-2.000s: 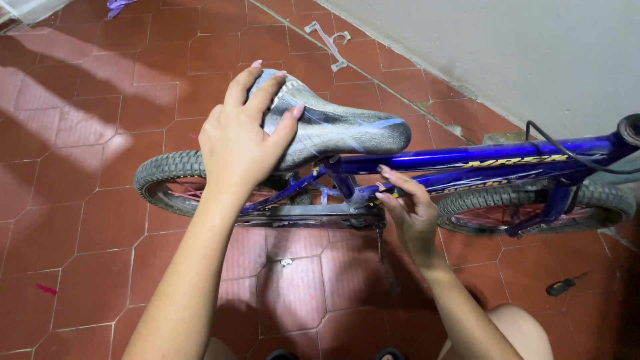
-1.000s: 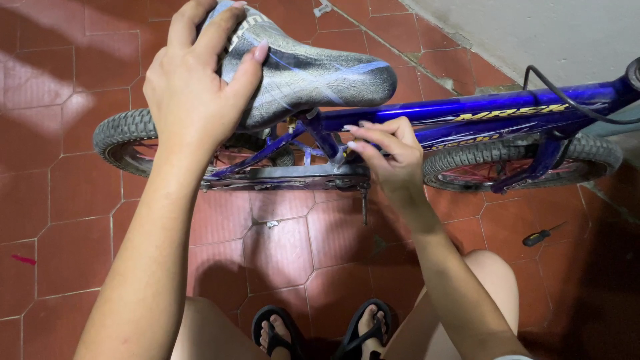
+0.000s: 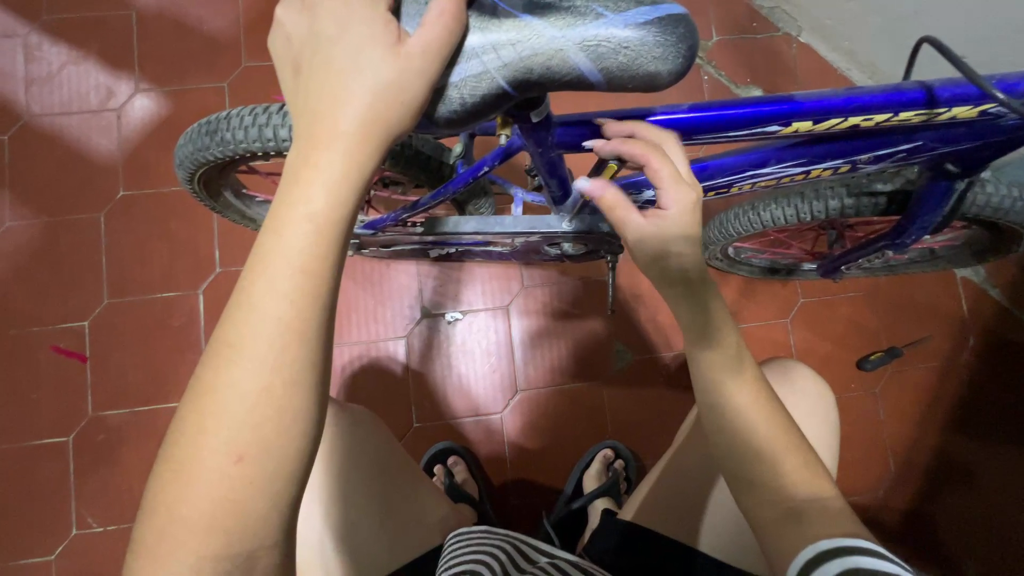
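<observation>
My left hand (image 3: 352, 68) lies on the rear of the worn grey bicycle saddle (image 3: 560, 48), its fingertips cut off by the top edge. Below the saddle, my right hand (image 3: 648, 180) pinches a small tool with a yellow-and-dark handle (image 3: 610, 170) between thumb and fingers. Its shaft points down-left at the top of the chain guard (image 3: 512, 226), near the foot of the seat tube; the exact tip contact cannot be told. The blue bicycle frame (image 3: 720, 118) runs off to the right. A bare crank end (image 3: 611, 284) hangs below the guard.
The rear tyre (image 3: 232, 144) is at left, the front tyre (image 3: 760, 216) at right. A screwdriver (image 3: 880, 358) lies on the red tile floor at right. A pink scrap (image 3: 70, 353) and a small white bit (image 3: 454, 318) lie on the tiles. A wall (image 3: 848, 32) stands at upper right.
The view has shifted down and closer, bringing the sandalled feet into sight. My left hand stays on the saddle and my right hand stays by the seat tube, its fingers slightly rearranged.
</observation>
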